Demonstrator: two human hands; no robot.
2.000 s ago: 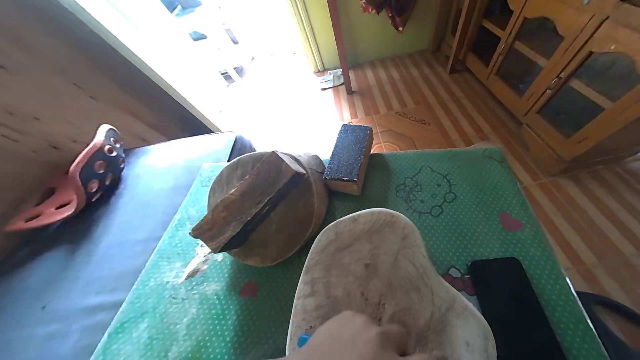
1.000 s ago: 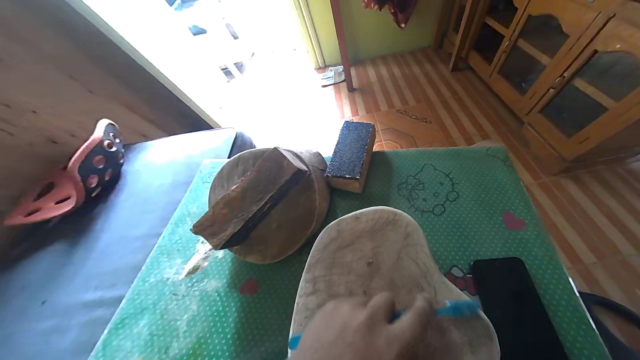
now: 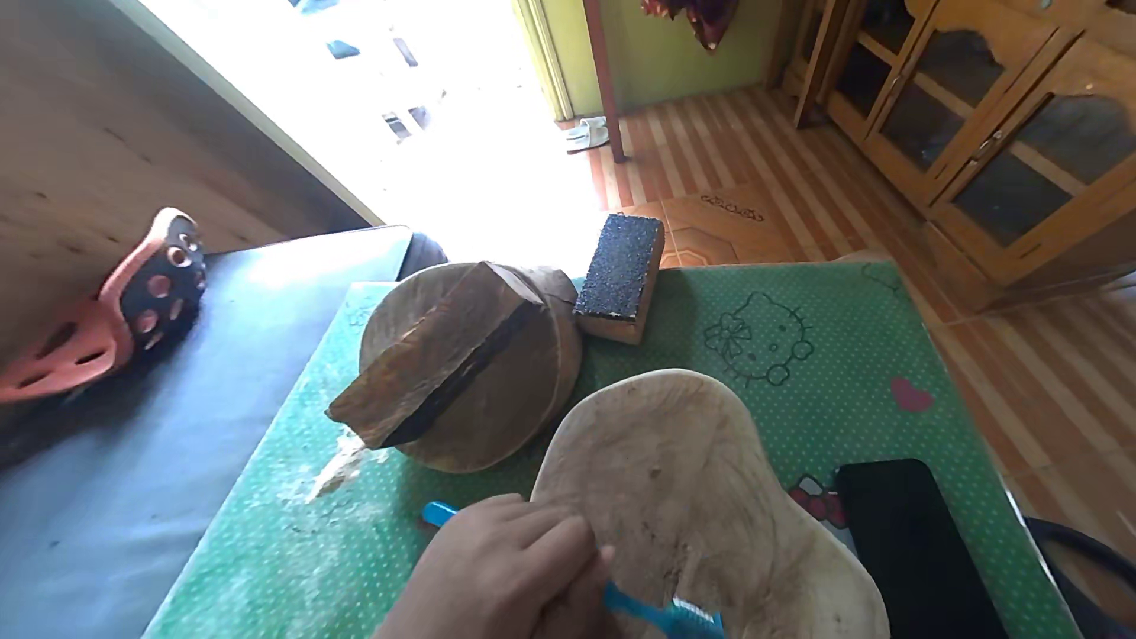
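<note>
My left hand point(image 3: 506, 564) is closed around a blue toothbrush point(image 3: 661, 614), over the lower left edge of a pale, curved wooden slab point(image 3: 666, 461). The brush's bristled head shows at the right of the hand, over the wood; the handle's end sticks out at the left. I cannot tell whether the bristles touch the slab. My right hand is out of view. Up and left of the slab, a rough brown piece of wood point(image 3: 435, 355) with a dark edge lies on a round wooden block point(image 3: 506, 399). A sanding block with a black gritty face point(image 3: 619, 266) stands beside it.
The green patterned tabletop point(image 3: 710, 355) bears pale dust at left. A black phone point(image 3: 914, 541) lies right of the slab. A dark padded surface point(image 3: 177, 426) at left holds a pink and black clog-like shoe point(image 3: 133, 311). Glazed wooden cabinets point(image 3: 1003, 142) stand at upper right.
My left hand, with the toothbrush, has moved left from over the slab to its lower left edge. The slab and the other objects lie where they were.
</note>
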